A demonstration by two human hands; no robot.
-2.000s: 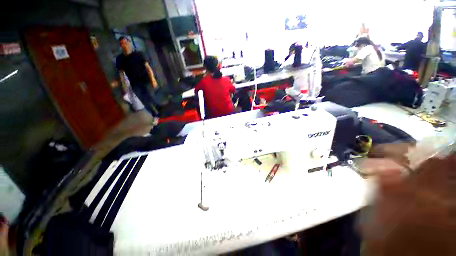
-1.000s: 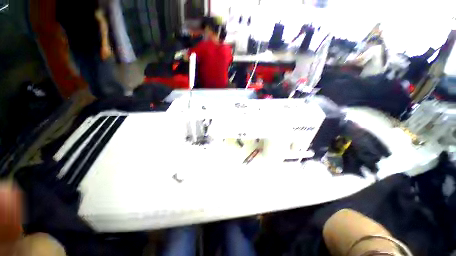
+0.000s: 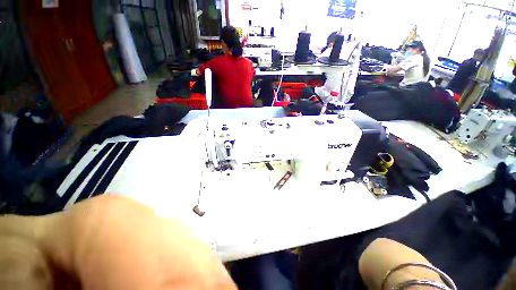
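Note:
My left hand (image 3: pixel 130 243) looms very large and blurred at the lower left, cut off by the frame's bottom; its fingertips and any hold are hidden. My right hand or wrist (image 3: pixel 382 257), with metal bracelets, is at the bottom right, its fingers out of sight. It lies against a large black garment (image 3: pixel 441 226) at the table's front right edge. The white sewing machine (image 3: pixel 294 139), marked "brother", stands on the white table (image 3: pixel 271 218). No cloth shows under its needle area (image 3: pixel 223 165). Snips (image 3: pixel 283 180) lie beneath the machine arm.
Yellow-handled scissors (image 3: pixel 382 163) and black cloth (image 3: pixel 410 164) lie right of the machine. A thin tool with a dark end (image 3: pixel 198 210) is left of centre. Black stripes (image 3: pixel 104 170) mark the table's left end. People sit at machines behind; another machine (image 3: pixel 481 126) stands at right.
The standing person at the left is out of view. My left hand has come in large from the lower left over the table. My right arm has come to the black garment.

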